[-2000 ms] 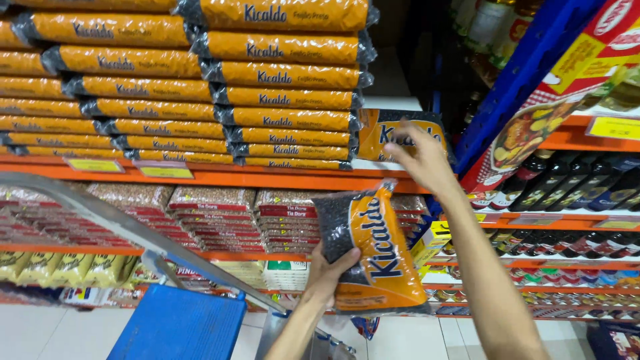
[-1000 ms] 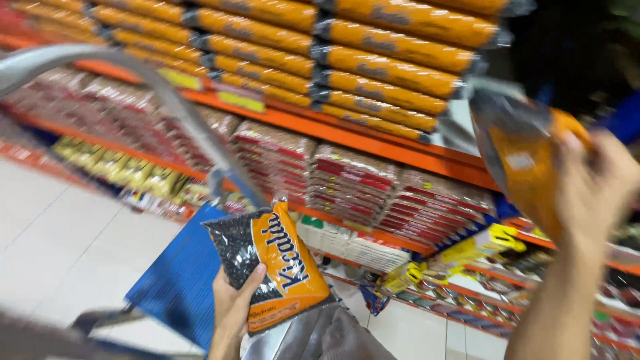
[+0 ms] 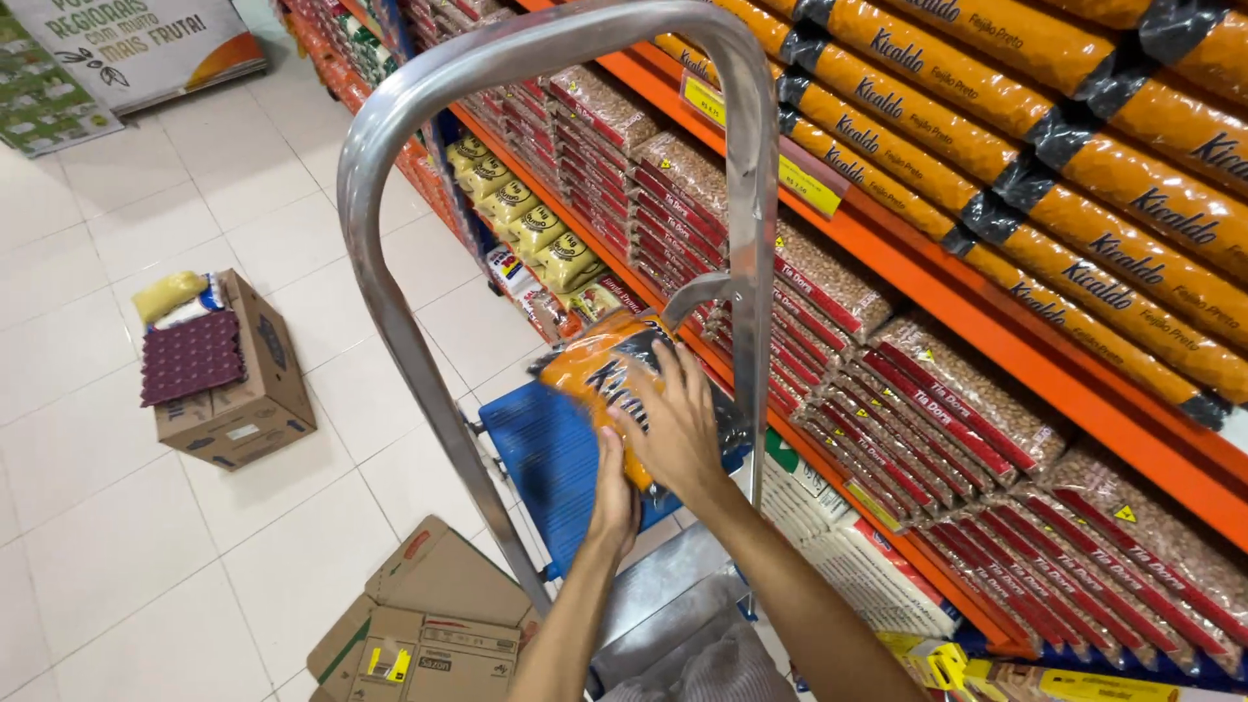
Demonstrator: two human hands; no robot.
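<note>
Orange and black plastic bags of Kicaldo black beans [image 3: 585, 375] are together in front of me, above the blue platform of a stepladder [image 3: 546, 468]. My left hand [image 3: 614, 487] supports them from the near left side. My right hand [image 3: 673, 419] lies over their top and right side, fingers spread and slightly blurred. How many bags are in the hands is hard to tell. The ladder's curved metal rail [image 3: 390, 107] frames the bags and hands.
Stacked Kicaldo bags [image 3: 975, 175] fill the upper shelf on the right, above an orange shelf edge [image 3: 1024, 380]. Red-striped Tia Dora bags [image 3: 936, 390] lie below. On the tiled floor are a cardboard box with packages on it [image 3: 244, 419] and flattened cardboard [image 3: 439, 624].
My right hand, which held a second bag off to the right, has come to my left hand, and the bags are now together. The view has swung left.
</note>
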